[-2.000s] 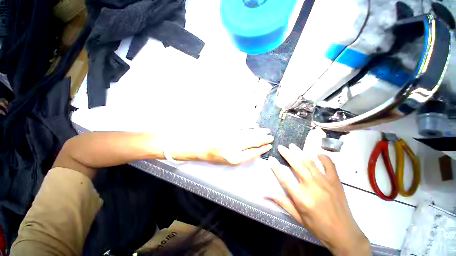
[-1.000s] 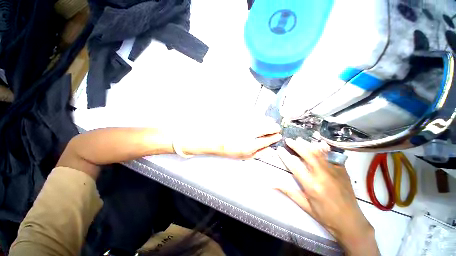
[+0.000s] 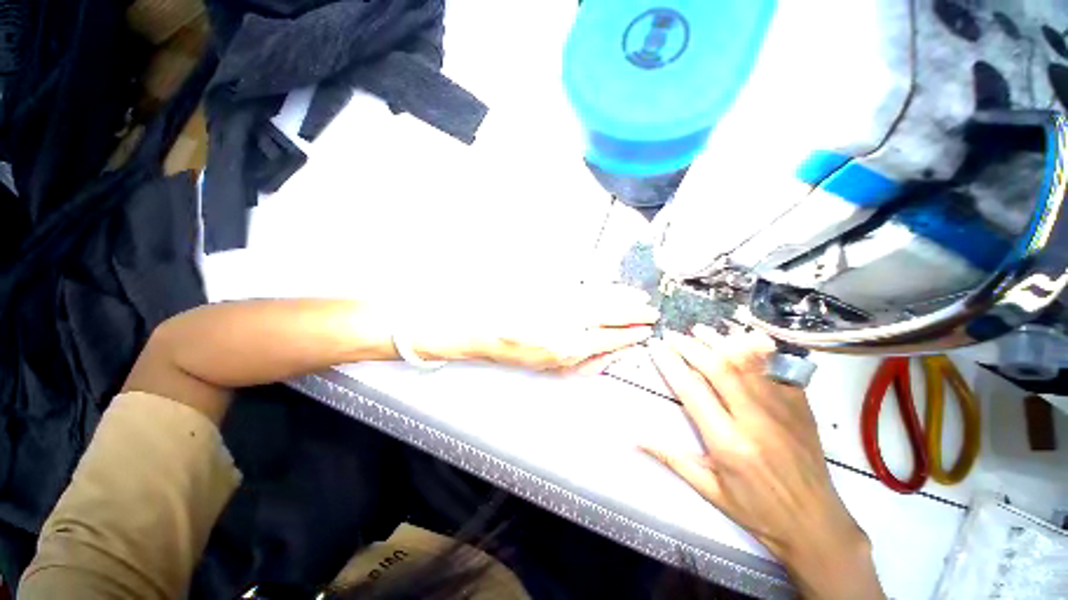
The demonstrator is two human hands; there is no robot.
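Note:
A small part of a dark fabric strip (image 3: 691, 309) shows at the needle area under the white sewing machine head (image 3: 820, 176). My left hand (image 3: 562, 334) lies flat, its fingertips at the strip's left edge. My right hand (image 3: 738, 416) lies palm down, its fingertips on the strip's near edge, close to the presser foot (image 3: 709, 285). Both hands press from above and neither grips the cloth. The needle itself cannot be made out, and the fingers hide part of the strip.
Dark cut strips (image 3: 316, 59) lie at the upper left of the white table. A blue rounded attachment (image 3: 662, 88) stands by the machine. Scissors with red and yellow handles (image 3: 896, 422), a brown block (image 3: 1039, 423) and a clear packet (image 3: 1007, 557) lie right. Dark cloth (image 3: 105, 340) hangs left.
Since the first frame, less of the strip shows, and both hands sit closer to the needle area. The machine and blue attachment appear larger and shifted. Over the last second the hands have barely moved.

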